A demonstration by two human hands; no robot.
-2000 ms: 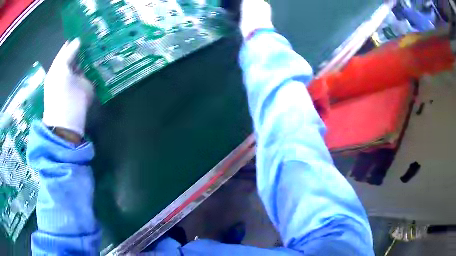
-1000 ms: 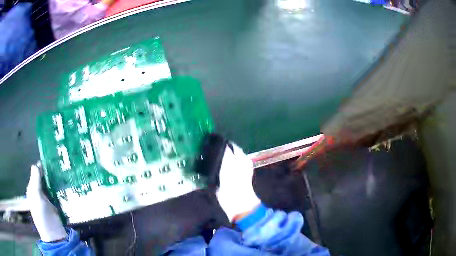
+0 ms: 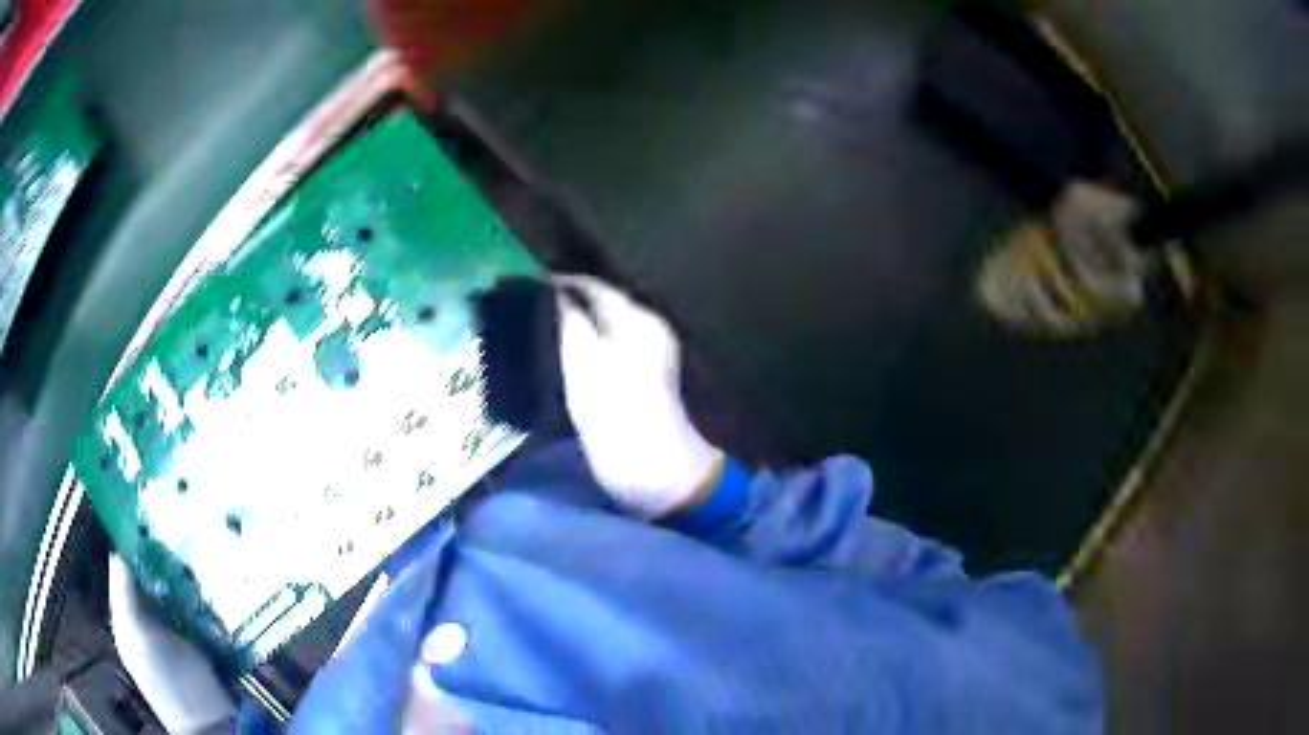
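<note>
A green printed circuit board (image 3: 316, 388) with silvery glare and small dark holes is held tilted close to my body, at the left. My left hand (image 3: 161, 646), in a white glove, holds its lower left edge; the board hides most of its fingers. My right hand (image 3: 620, 388), in a white glove with a blue band at the cuff, is shut on a black brush (image 3: 517, 352). The brush's comb-like bristles are at the board's right edge. The right fingertips are partly hidden.
Another green board (image 3: 40, 194) is on the green conveyor (image 3: 187, 172) at the far left. A pale conveyor rail (image 3: 251, 201) runs behind the held board. A dark mat (image 3: 847, 359) is at the right, with a taped nozzle (image 3: 1070, 266) and a black block (image 3: 1019, 101) on it.
The view has swung to the right, bringing the mat and taped nozzle in. The board has moved off the conveyor towards my body, with both hands still at it.
</note>
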